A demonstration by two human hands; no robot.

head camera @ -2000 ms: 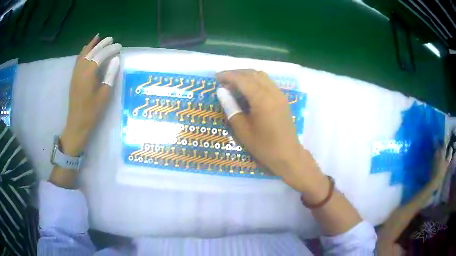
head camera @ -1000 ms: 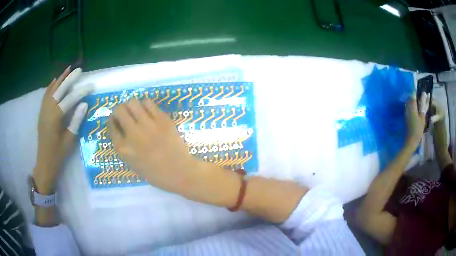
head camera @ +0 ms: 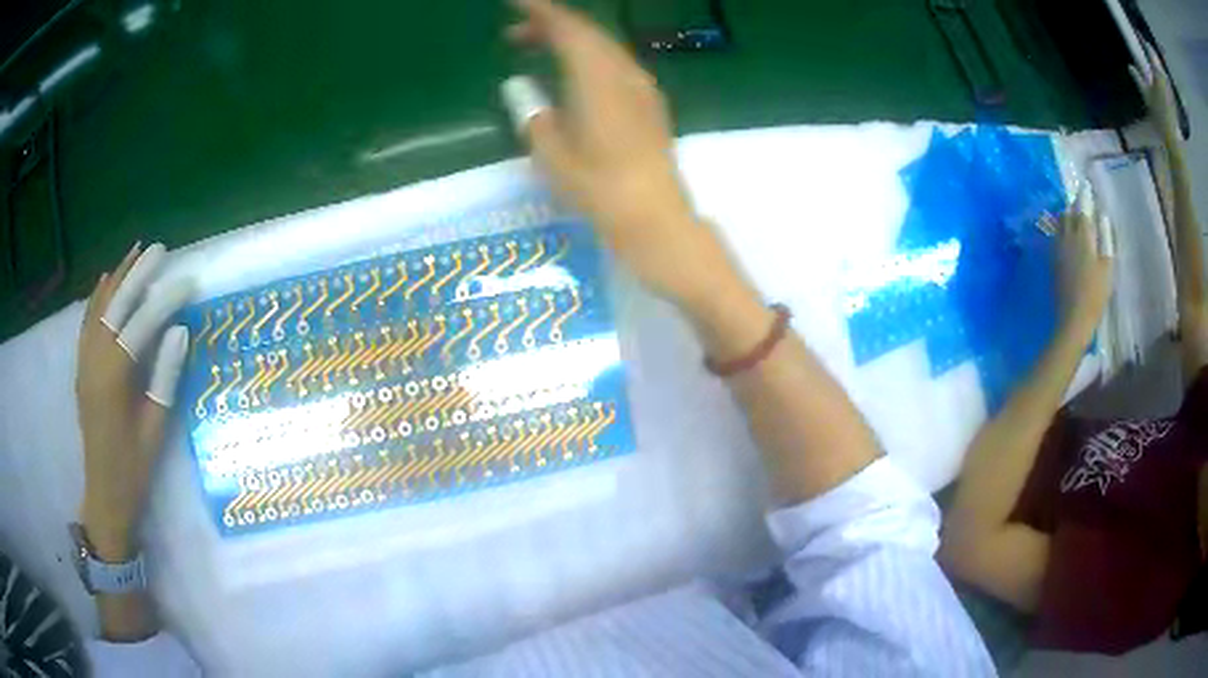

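A blue flex carrier sheet (head camera: 398,384) with rows of slanted orange strips and white-ringed circles lies on the white work surface in front of me. My left hand (head camera: 130,344) rests at the sheet's left edge, with white finger cots on its fingers and thumb; whether it grips the edge cannot be told. My right hand (head camera: 596,133) is raised above the far edge of the white surface, over the green belt. Its thumb has a white cot and its fingers are blurred. I see nothing held in it, but a tiny piece might be hidden.
The green conveyor belt (head camera: 331,93) runs across the far side. Black frames lie on it: one at the top middle (head camera: 678,29), one at upper right (head camera: 974,53), one at far left (head camera: 36,199). Crumpled blue film (head camera: 987,239) lies at right, beside another person's hands (head camera: 1086,272).
My right hand has moved from over the sheet's left part to above the belt. The view has shifted and tilted. My left hand stays at the sheet's left edge.
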